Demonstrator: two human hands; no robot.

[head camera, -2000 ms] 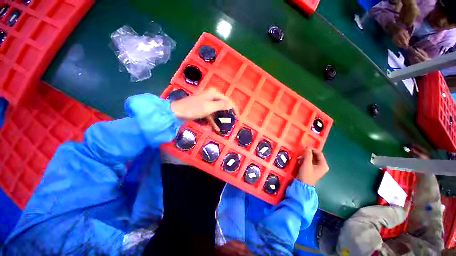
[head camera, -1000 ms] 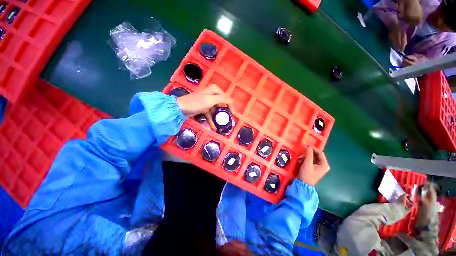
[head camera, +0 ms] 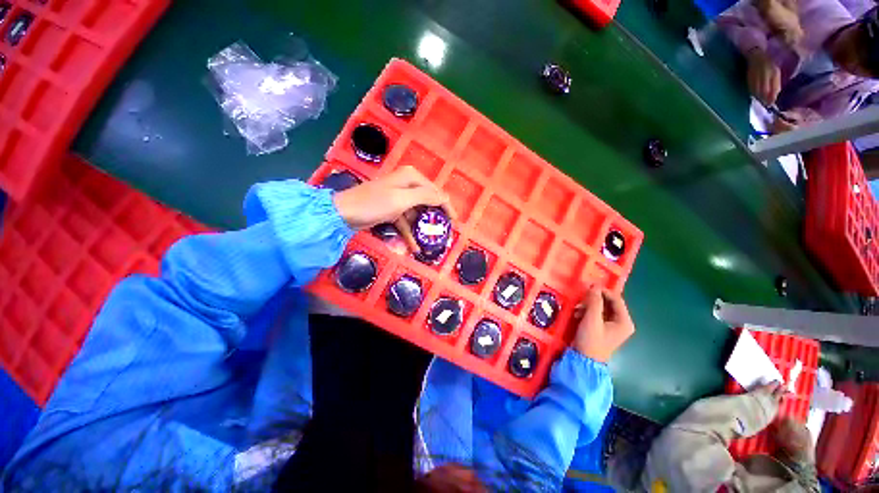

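Observation:
The red-orange parts tray lies tilted before my body. Round black units sit in several pockets, some with a small whitish label. My left hand holds a round black unit by its rim, with fingertips and thumb, just above the tray's left-middle pockets. This unit's face looks purplish with a pale middle. The hand partly hides the units behind it. My right hand grips the tray's lower right edge with bent fingers; the exact fingertip contact is partly hidden.
A clear plastic heap lies on the green surface. Spare red trays stand at the left. Loose black units lie beyond the tray. Grey metal posts, more red trays and two workers' arms are at the right.
The face of the unit in my left hand went from labelled, to bright white, to purplish. My right hand stayed. The loose units shifted slightly rightward and down; the lower right worker's hands moved.

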